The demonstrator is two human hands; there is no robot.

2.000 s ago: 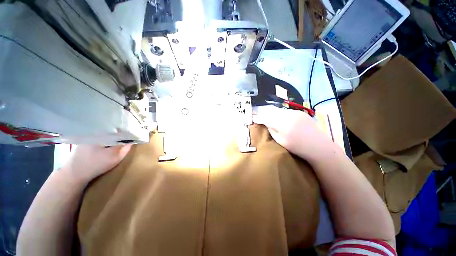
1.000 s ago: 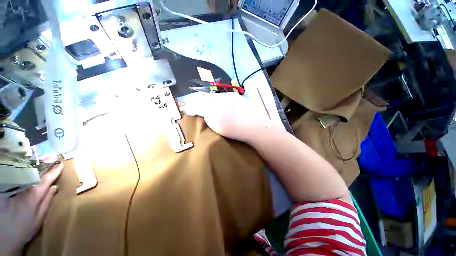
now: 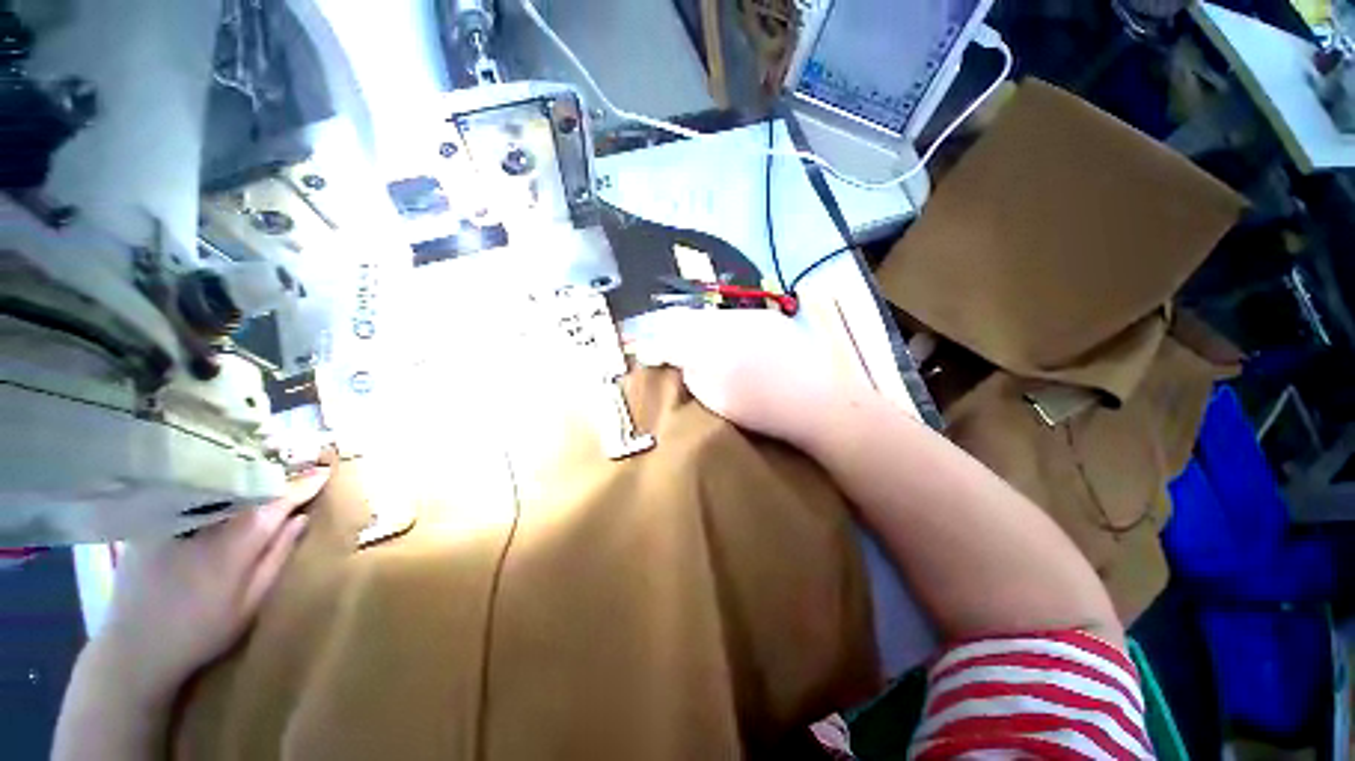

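Observation:
A brown tote bag body (image 3: pixel 595 595) lies over the machine table with its centre seam running down it. The clamp frame (image 3: pixel 461 342) presses its far part under a glaring light, two prong feet on the cloth. My left hand (image 3: pixel 208 580) lies on the bag's left edge, a finger by the frame's left side. My right hand (image 3: pixel 743 364) rests at the bag's far right edge beside the frame, fingertips washed out by light. I cannot tell whether either hand pinches the cloth. What lies under the clamp is lost in glare.
The white machine head (image 3: pixel 134 416) fills the upper left. Red-handled snips (image 3: pixel 758 298) lie beyond my right hand. A white control panel (image 3: pixel 892 67) with a cable stands at the top. Stacked brown bags (image 3: pixel 1063 223) and a blue bin (image 3: pixel 1256 520) are at the right.
The view has swung right, then partly back left. Both hands keep about the same places beside the clamp; my left fingers now show more clearly. The bag stays under the frame.

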